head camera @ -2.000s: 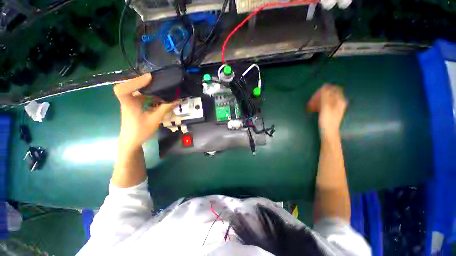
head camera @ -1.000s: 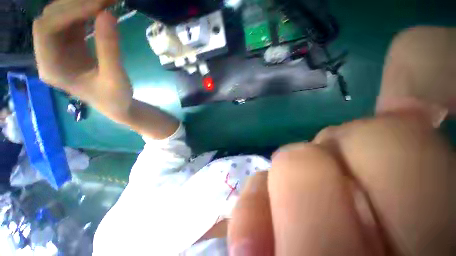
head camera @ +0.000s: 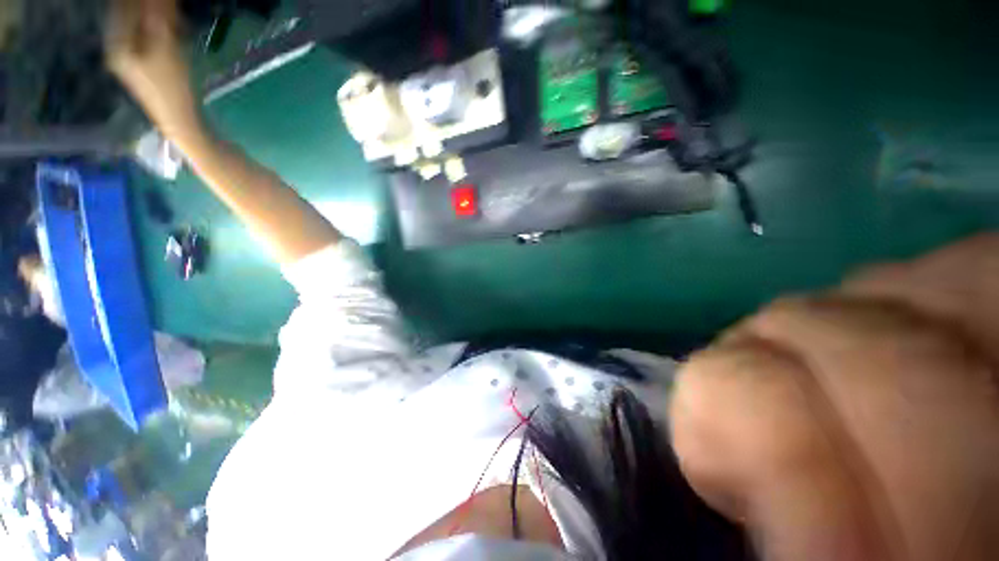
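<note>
My left hand (head camera: 148, 44) is blurred at the top left edge, over a dark area beyond the bench; I cannot tell whether it holds anything. My right hand (head camera: 854, 405) is large, blurred and close to the camera at lower right, its fingers curled; no held thing shows. The test fixture's base plate (head camera: 559, 203) lies between them. It carries a white socket block (head camera: 482, 93), a red switch (head camera: 464, 202) and green circuit boards (head camera: 570, 93). A black box (head camera: 411, 27) sits behind the socket. Black cords (head camera: 701, 137) hang over the boards' right side.
A blue bin (head camera: 104, 290) stands at the left by the bench end. A small dark object (head camera: 186, 252) lies on the green mat (head camera: 613, 274) beside it. Clear plastic and blurred clutter (head camera: 66, 482) show at the lower left. A green button (head camera: 707, 6) shows at the top edge.
The view has shifted and come closer to the fixture. My left hand has left the black box for the upper left. My right hand has moved from over the mat to near the camera.
</note>
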